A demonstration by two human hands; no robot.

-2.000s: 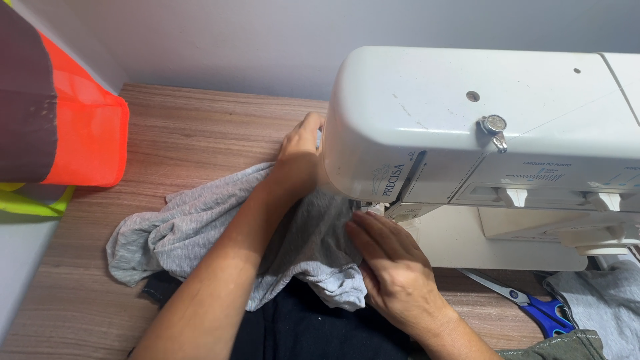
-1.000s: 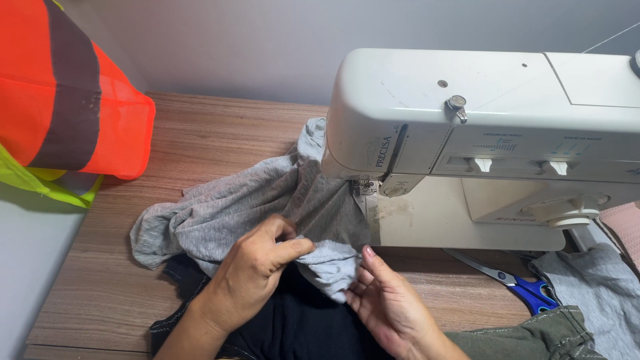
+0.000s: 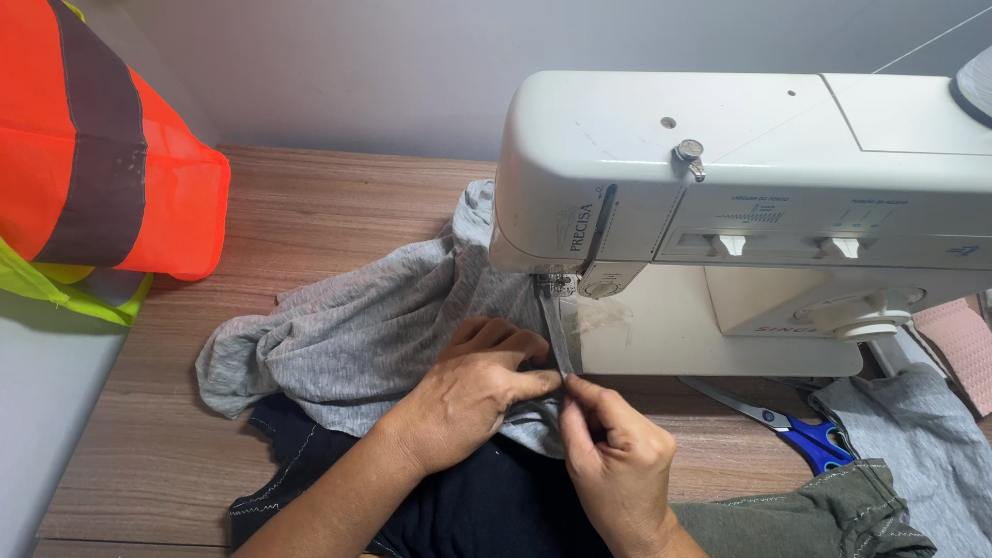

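Note:
A white Singer sewing machine [image 3: 744,170] stands on the wooden table, its needle area at the lower left of the head. Heather-grey knit fabric [image 3: 372,318] runs from beside the machine's left end toward the front, with one edge reaching the presser foot [image 3: 556,284]. My left hand [image 3: 484,387] rests on this fabric, thumb and forefinger pinching its folded edge. My right hand [image 3: 616,457] grips the same edge just in front of the machine bed, its fingertips touching or nearly touching the left ones. Dark navy fabric [image 3: 480,504] lies under my forearms.
Blue-handled scissors [image 3: 814,442] lie right of my right hand. Olive fabric [image 3: 806,511], another grey cloth [image 3: 922,449] and a pink textured piece [image 3: 957,345] are at the right. An orange and yellow reflective vest [image 3: 178,201] hangs over the table's left side.
Both hands first worked close to the needle, then drew back toward the front with the fabric. The grey edge, bunched between the hands a second ago, is now a straight narrow fold.

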